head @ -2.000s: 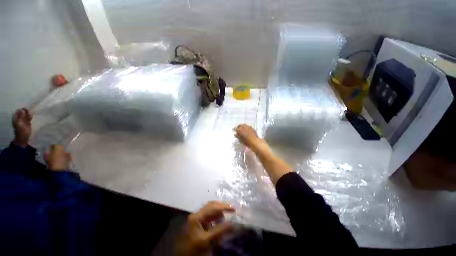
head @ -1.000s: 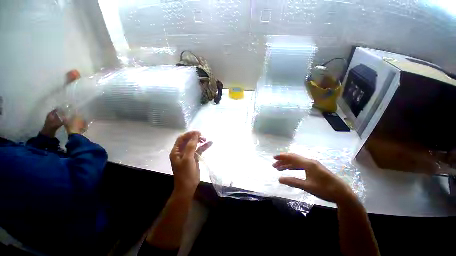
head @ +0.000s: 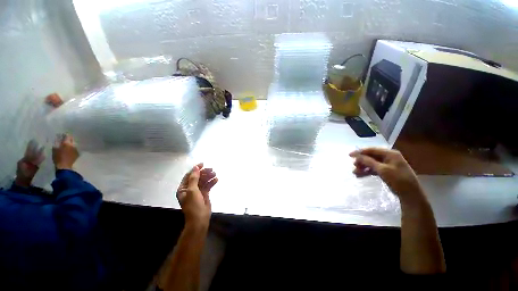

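Note:
My left hand (head: 196,195) is at the table's front edge, left of centre, with its fingers curled up towards the thumb. My right hand (head: 387,169) is above the table at the right, thumb and fingertips close together. Clear film (head: 366,196) glints on the table below and left of my right hand. Glare between the hands hides whether film stretches between them, and I cannot tell if either hand grips it. The centre tray stack (head: 299,99), tall, translucent and layered, stands beyond and between my hands.
A long translucent tray stack (head: 136,116) under film stands at the left beside a person in blue sleeves (head: 76,187). A patterned bag (head: 211,94), yellow tape roll (head: 248,102), yellow basket (head: 343,96) and black phone (head: 360,127) are behind. A large printed carton (head: 392,94) is at the right.
My hands have moved farther apart, the right one to the right and the left one slightly left. The fingers of my right hand have drawn closer together. The bunched film at the front edge no longer shows.

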